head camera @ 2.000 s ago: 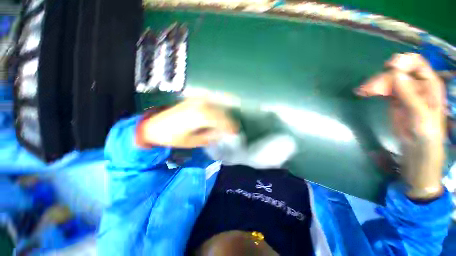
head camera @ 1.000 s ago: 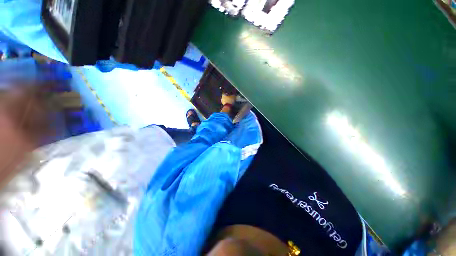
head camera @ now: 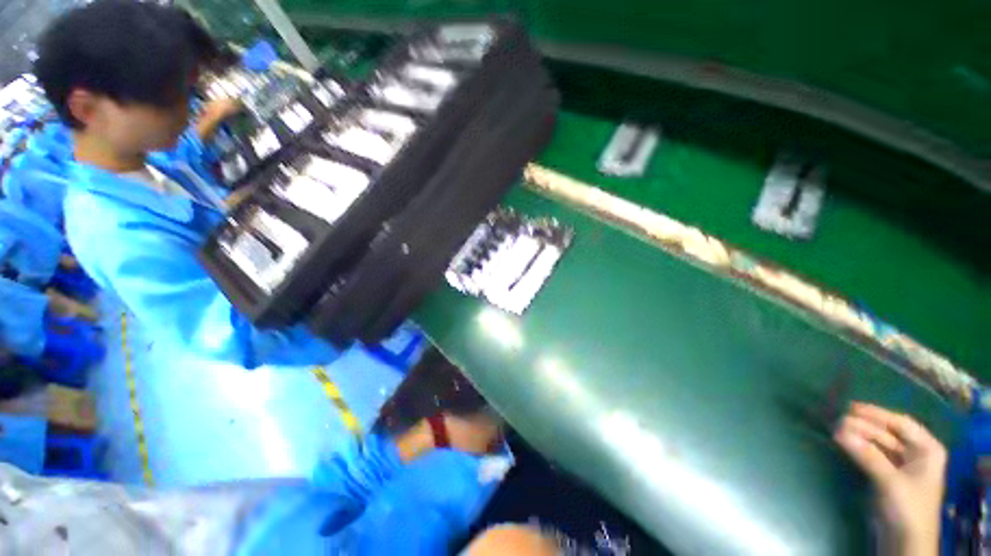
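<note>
Two or three silver-white phone assemblies (head camera: 509, 261) lie side by side on the green bench mat (head camera: 674, 369), close to the black tray stack. My left hand (head camera: 473, 432), with a red band at the wrist, is low beside the bench's near edge. It is small and dark, and its fingers and anything in them cannot be made out. My right hand (head camera: 897, 456) is over the right end of the mat with bent fingers. A blurred dark streak shows near its fingertips, too unclear to name.
A tall black tray stack (head camera: 402, 234) with phone parts in its slots stands at the mat's left end. A worn pale rail (head camera: 695, 244) runs behind the mat. Phone assemblies (head camera: 790, 198) lie on the green conveyor beyond. A person in blue (head camera: 141, 239) is behind the trays at left.
The view has swung towards the trays and conveyor. My left hand has gone from over the mat, beside a whitish blurred thing, to below its edge. My right hand stays at the right.
</note>
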